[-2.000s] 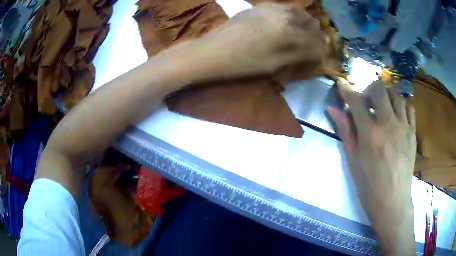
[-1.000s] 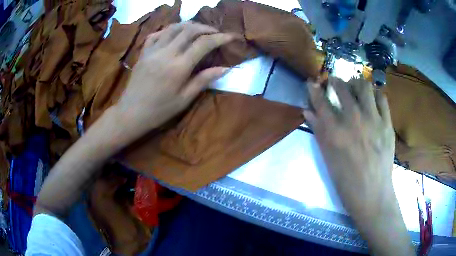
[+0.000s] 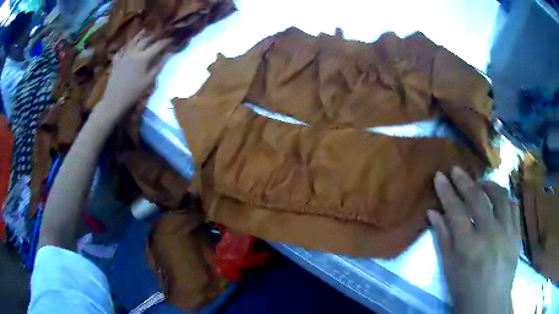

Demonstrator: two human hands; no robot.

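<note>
A gathered brown panel [image 3: 361,178] lies spread on the white table, with puckers along its seams and narrow slits where the table shows. My right hand [image 3: 475,227] rests at its right edge, fingers spread, fingertips at the cloth near the needle area. My left hand [image 3: 132,67] is at the upper left, on the bundle of gathered pieces [image 3: 162,18]; whether its fingers hold cloth is unclear.
The sewing machine head [image 3: 530,55] is at the top right, blurred. Stacked cut pieces [image 3: 542,214] lie at the right edge. The edge ruler [image 3: 343,276] runs along the front. A red bag [image 3: 236,251] and brown cloth [image 3: 181,257] are below the table.
My left hand has moved from the panel to the bundle at upper left. The panel now lies spread out across the table. The view has shifted left, and my right hand remains by the needle area.
</note>
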